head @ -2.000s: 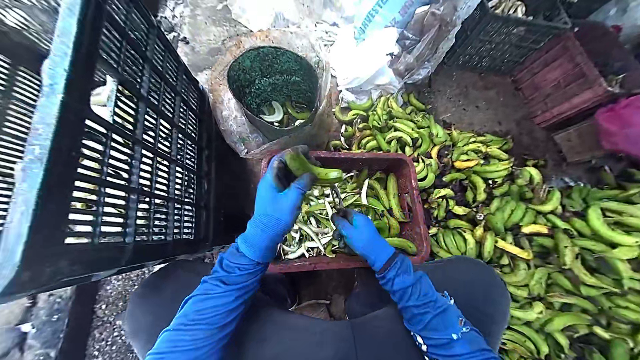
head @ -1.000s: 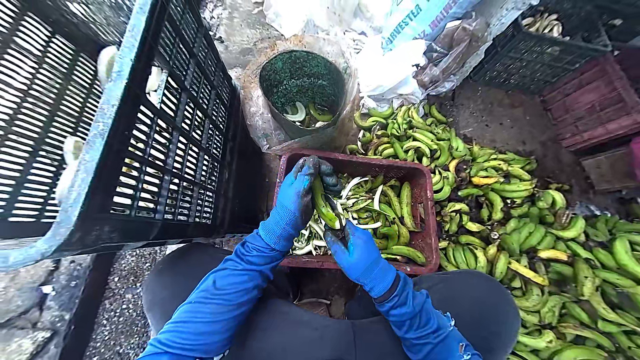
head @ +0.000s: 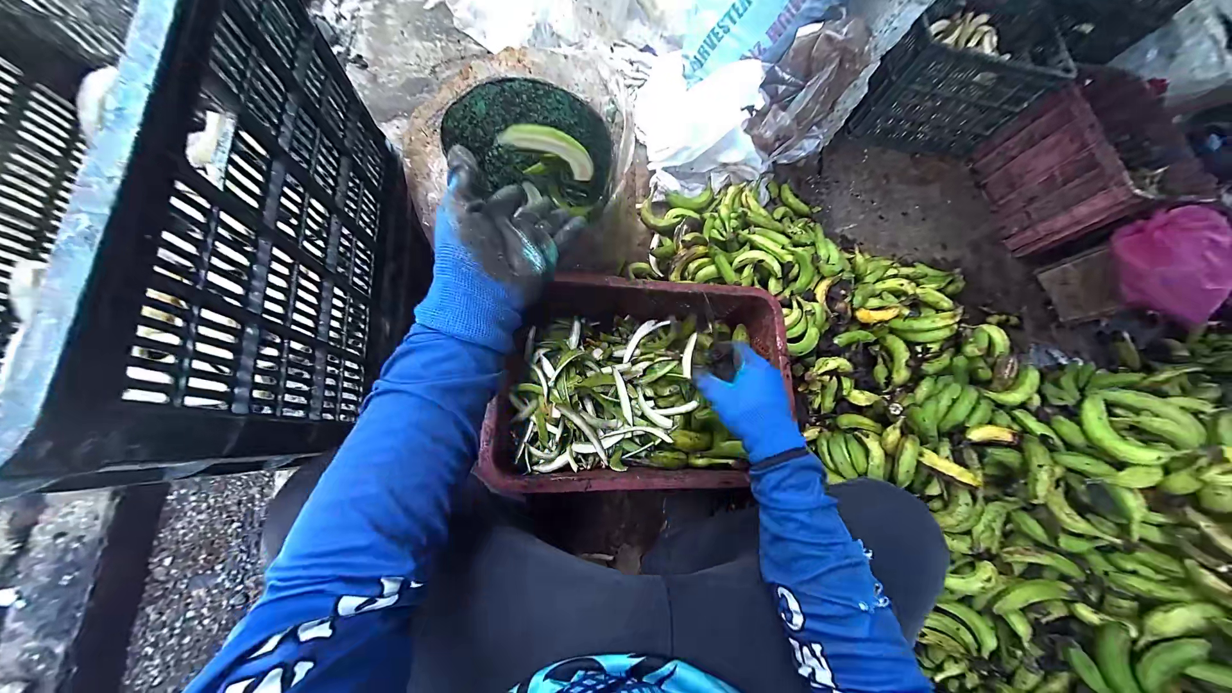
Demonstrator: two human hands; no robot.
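My left hand, in a blue glove with a dark palm, is spread palm up at the near rim of a round green bucket. Just beyond its fingers a partly peeled green plantain shows over the bucket, apart from the hand. My right hand, gloved too, reaches into the right side of a red plastic crate; its fingers are curled by the green plantains, and what they hold is hard to make out. Peel strips fill much of the crate.
A large black slatted crate rises at my left. Green plantains are heaped on the ground at the right. Plastic sacks, a dark crate, a red crate and a pink bag lie farther back.
My left hand has moved forward from the red crate to the bucket and let go of the plantain it held. My right hand has moved to the crate's right side.
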